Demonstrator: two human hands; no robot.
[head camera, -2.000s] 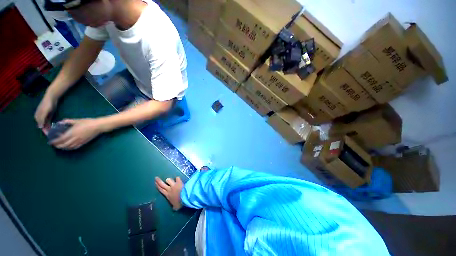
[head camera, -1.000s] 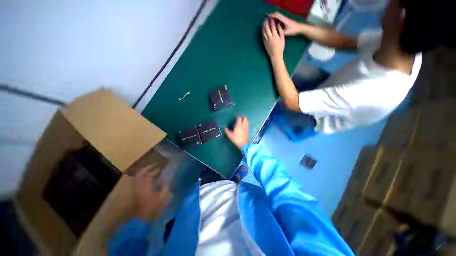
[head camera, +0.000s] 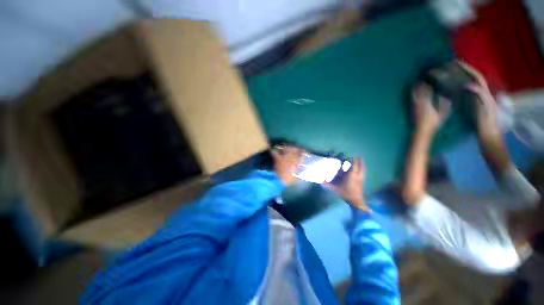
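Observation:
A row of small retail boxes (head camera: 322, 169) with bright white glare on its film is held between my two hands at the near edge of the green-topped bench (head camera: 358, 113). My left hand (head camera: 289, 163) grips its left end. My right hand (head camera: 353, 183) grips its right end. The frame is blurred, so the exact number of boxes cannot be told. The open shipping carton (head camera: 206, 101) stands to the left, flaps up, with dark boxes (head camera: 125, 143) inside.
A coworker's hands (head camera: 430, 110) hold a dark block (head camera: 450, 80) over the right part of the bench. A red curtain (head camera: 501, 44) is at the upper right. A small pale mark (head camera: 301, 101) lies on the mat. A white wall is behind the carton.
The view has turned, and the carton looks larger. My left hand has moved from beside the carton to the bench. Both hands have taken hold of the boxes, which lay loose on the mat.

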